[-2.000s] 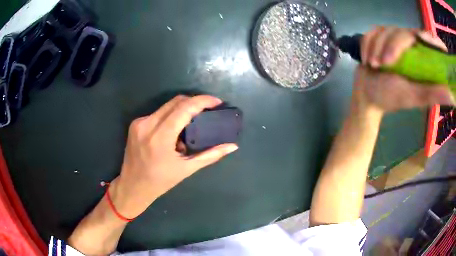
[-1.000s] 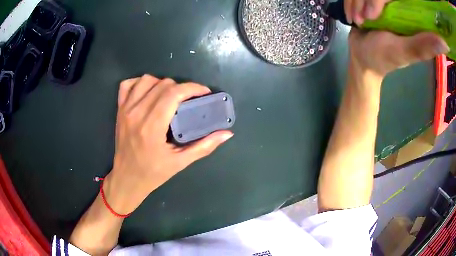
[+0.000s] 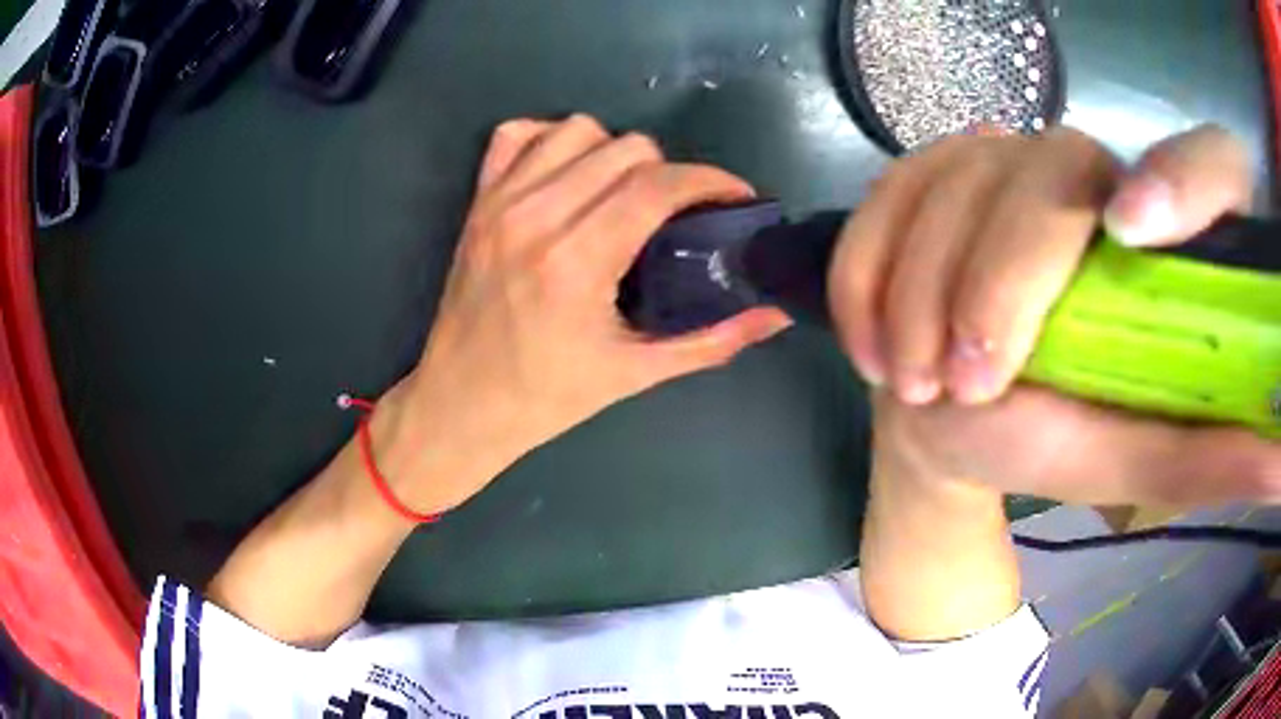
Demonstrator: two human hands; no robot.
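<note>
My left hand (image 3: 562, 274), bare with a red string bracelet, holds a small black plastic housing (image 3: 684, 278) just above or on the dark-green table, fingers on its far side and thumb on its near side. My right hand (image 3: 1012, 295) is closed around a lime-green electric screwdriver (image 3: 1173, 337). The driver's black nose (image 3: 798, 263) points left and its tip meets the right part of the housing. The bit and any screw on it are hidden or too blurred to see. A round black-rimmed dish of silver screws (image 3: 934, 70) stands beyond my right hand.
Open black housings (image 3: 337, 42) cluster at the far left of the green table (image 3: 618, 499). Several loose screws lie near the dish. A red-orange edge (image 3: 56, 492) curves along the left. A black cable (image 3: 1152, 537) runs at the lower right.
The right hand has brought the driver from the screw dish left and down to the housing. The left hand and housing appear further right and higher. The whole view has shifted.
</note>
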